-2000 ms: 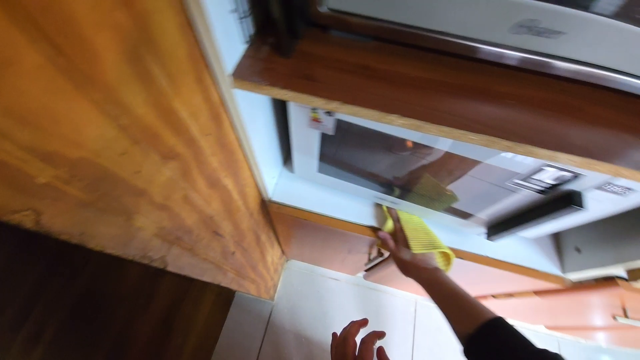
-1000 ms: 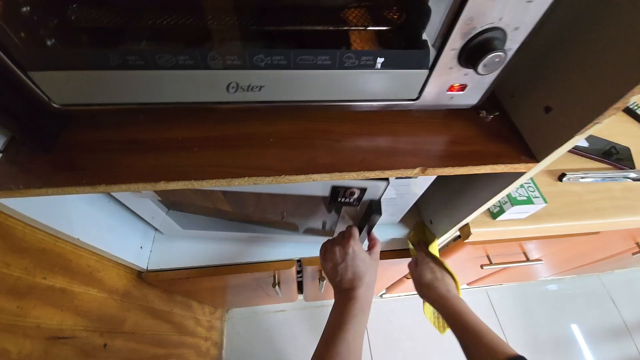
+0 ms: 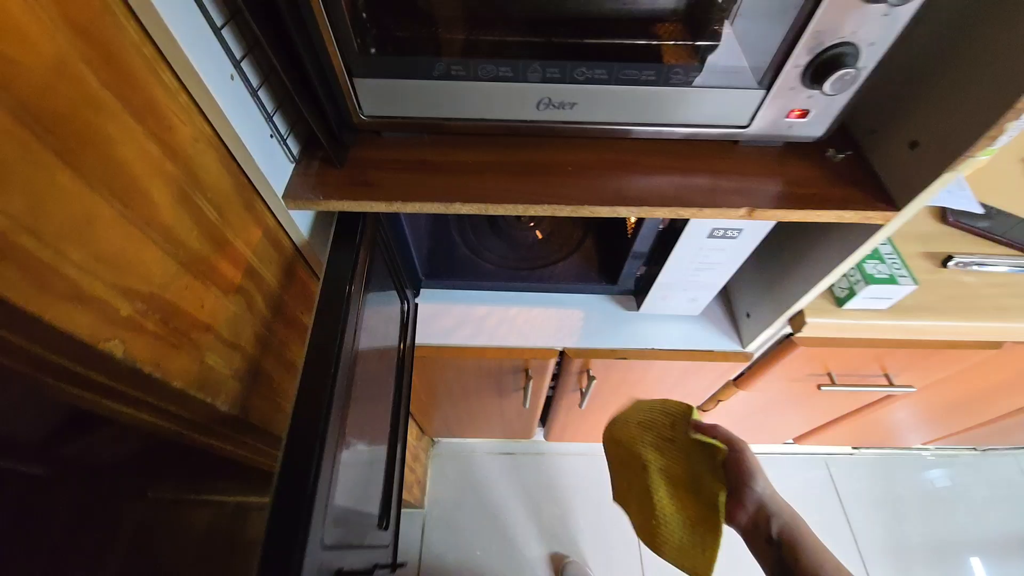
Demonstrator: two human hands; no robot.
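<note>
A yellow textured cleaning cloth (image 3: 668, 484) hangs from my right hand (image 3: 740, 480), whose fingers pinch its upper right edge. The hand is in front of the lower cabinet doors, clear of the microwave. Behind it, on the lower shelf, the white microwave (image 3: 704, 268) stands with its door (image 3: 360, 384) swung wide to the left, and its dark cavity (image 3: 520, 248) with a round glass turntable shows. My left hand is out of the picture.
An Oster toaster oven (image 3: 560, 102) with a lit red light sits on the brown shelf (image 3: 592, 176) above. A wooden panel (image 3: 152, 200) borders the left. On the counter (image 3: 912, 316) at right lies a green and white box (image 3: 876, 276). Cabinet doors (image 3: 640, 384) with metal handles are below.
The microwave door, shut with my left hand at its handle one second ago, now stands open. My left hand has left the view. The cloth hangs spread out, still in my right hand.
</note>
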